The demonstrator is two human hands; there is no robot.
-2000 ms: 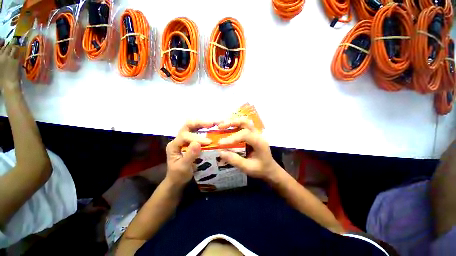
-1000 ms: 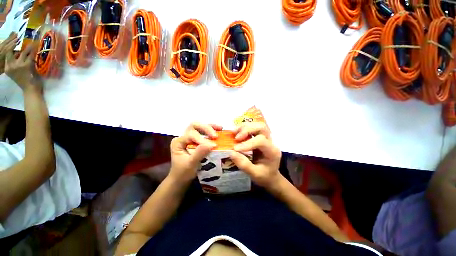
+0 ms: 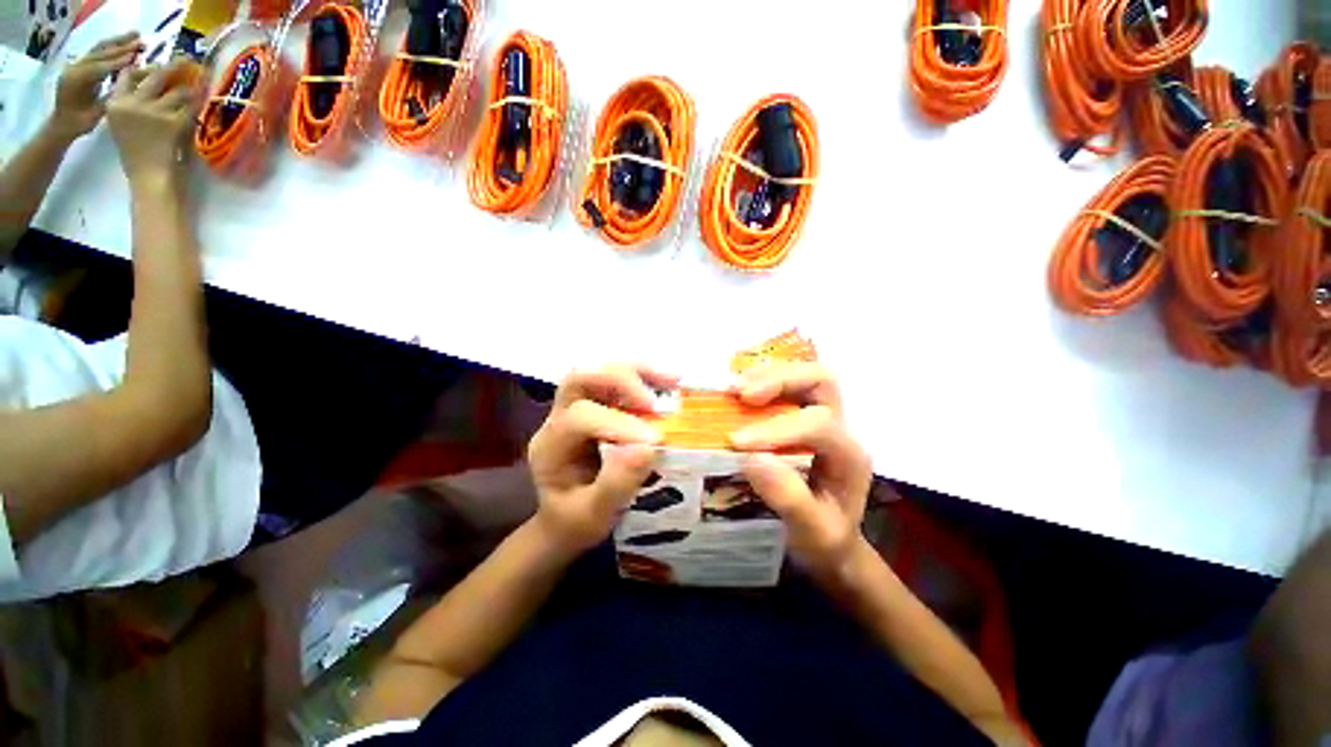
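A retail box point(image 3: 704, 520), white with black product pictures and an orange end, is held upright over the lap at the table's front edge. My left hand point(image 3: 596, 450) grips its left side, with the thumb on the front face and the fingers at the orange end. My right hand point(image 3: 806, 455) grips its right side the same way. The orange end faces up between the fingers. Small orange insert cards point(image 3: 777, 350) lie at the table edge just behind my right hand, which partly hides them.
A row of coiled orange cables point(image 3: 758, 181), several in clear plastic, crosses the white table point(image 3: 934, 292). A pile of coiled cables point(image 3: 1229, 219) lies at right. A person's arm point(image 3: 161, 277) reaches over the table at left. Another person's purple sleeve point(image 3: 1175, 698) is at lower right.
The view has turned, so the table's things sit further right and more tilted. Both hands still hold the box, and its orange end shows more between the fingers. The neighbour's hands at left have moved.
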